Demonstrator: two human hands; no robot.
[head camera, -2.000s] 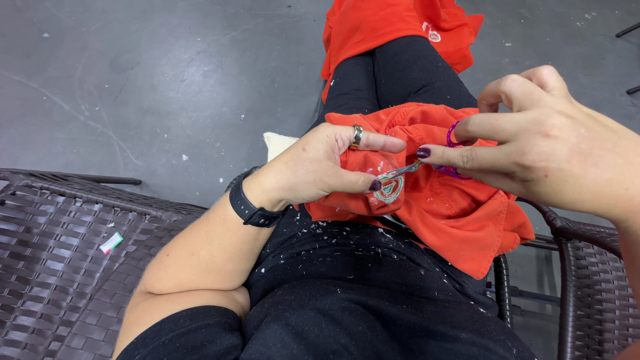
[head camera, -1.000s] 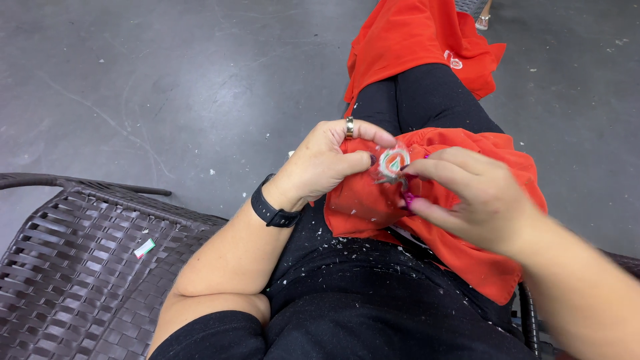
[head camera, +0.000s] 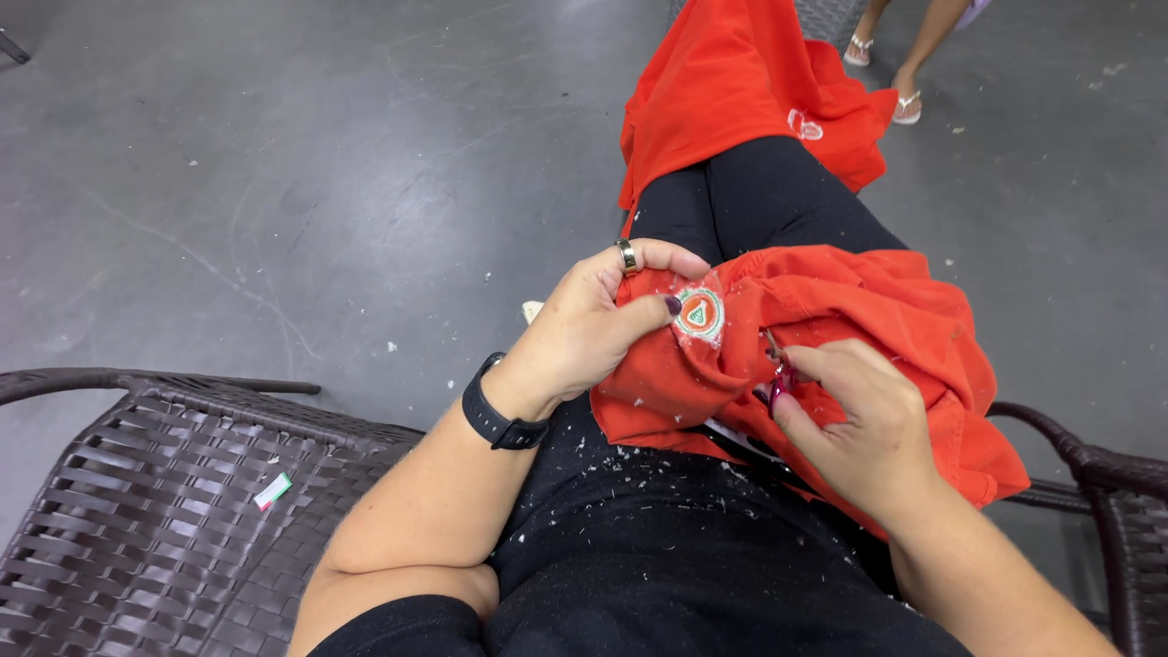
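A red fabric garment (head camera: 876, 292) lies bunched across my lap. My left hand (head camera: 607, 315) pinches it between thumb and fingers, beside a round embroidered emblem (head camera: 700, 315) in white, green and orange with ragged whitish bits around it. My right hand (head camera: 853, 415) holds small scissors with pinkish-purple handles (head camera: 780, 385) just right of the emblem, over the cloth. Their tips are partly lost against the folds, so whether the blades are parted is unclear. A second red garment (head camera: 721, 82) with a whitish emblem (head camera: 805, 125) drapes over my lower legs.
A brown woven chair (head camera: 164, 511) at the left bears a small white label with coloured edges (head camera: 273, 491). Another woven chair (head camera: 1131, 511) is at the right edge. Pale scraps dot my black shirt (head camera: 639, 566) and the grey floor (head camera: 411, 164). A person's sandalled feet (head camera: 903, 105) show at top right.
My right hand with the scissors has moved off the emblem, toward the lower right. The emblem, partly covered by my fingers two seconds ago, now shows almost whole. Another person's feet have come into view.
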